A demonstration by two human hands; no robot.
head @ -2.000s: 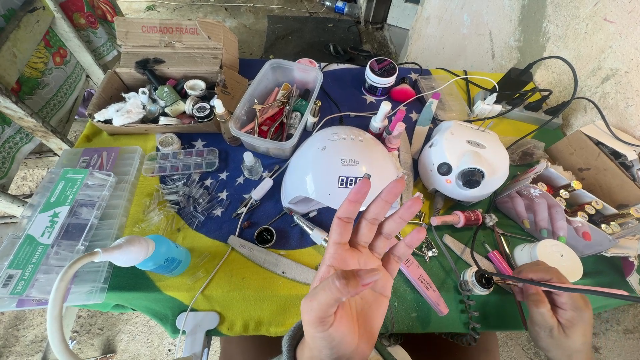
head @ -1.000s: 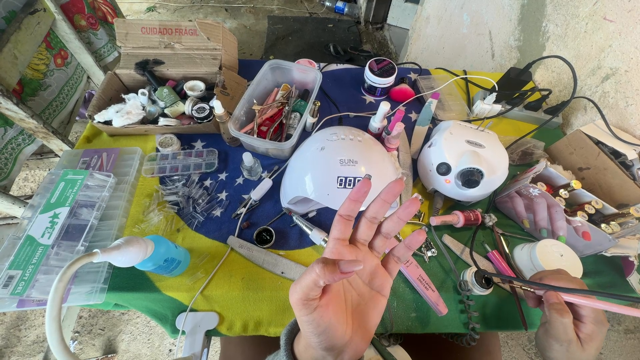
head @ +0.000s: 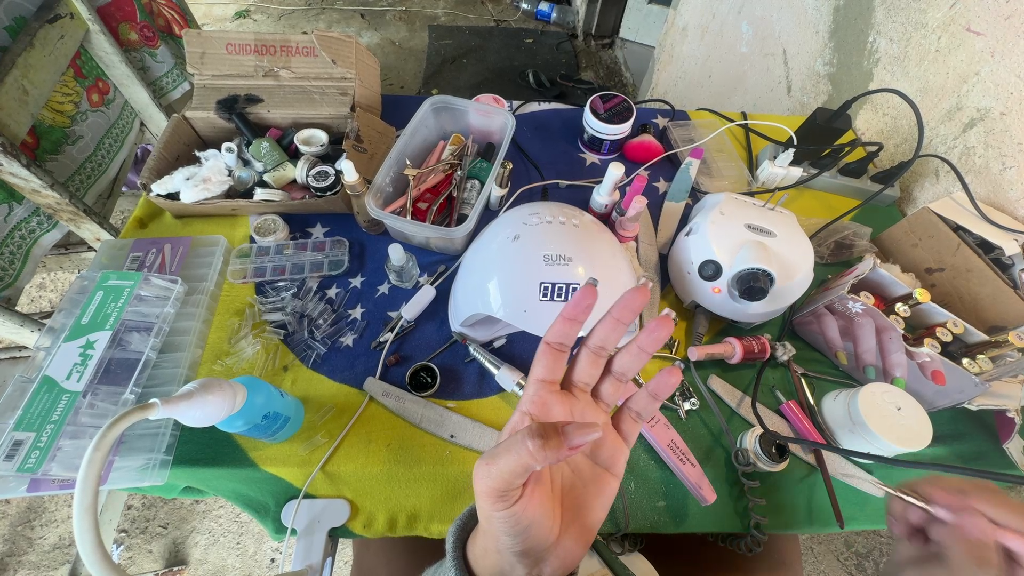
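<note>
My left hand [head: 572, 424] is raised palm toward me with its fingers apart and holds nothing. Behind its fingertips stands a white UV/LED nail lamp [head: 512, 264] with a lit display. At the lower right edge, my right hand [head: 956, 520], blurred, grips a thin brush-like tool [head: 908, 498] with a pale tip and pinkish handle. Near that hand are a white round jar [head: 876, 420], a small open pot of dark gel [head: 762, 450] and a nail file [head: 840, 464]. A pink nail file [head: 678, 458] lies right of my left hand. A nail drill handpiece [head: 492, 368] lies left of its fingers.
A white nail drill unit [head: 740, 256] stands right of the lamp, its cables running across the right side. Behind are a plastic tub of tools [head: 500, 128] and a cardboard box [head: 264, 72]. Plastic cases [head: 200, 320] and a blue bottle [head: 268, 410] are at left, a polish box [head: 952, 384] at right.
My right hand has moved right and down, away from the white jar, with the thin tool in it. My left hand stays raised in nearly the same place.
</note>
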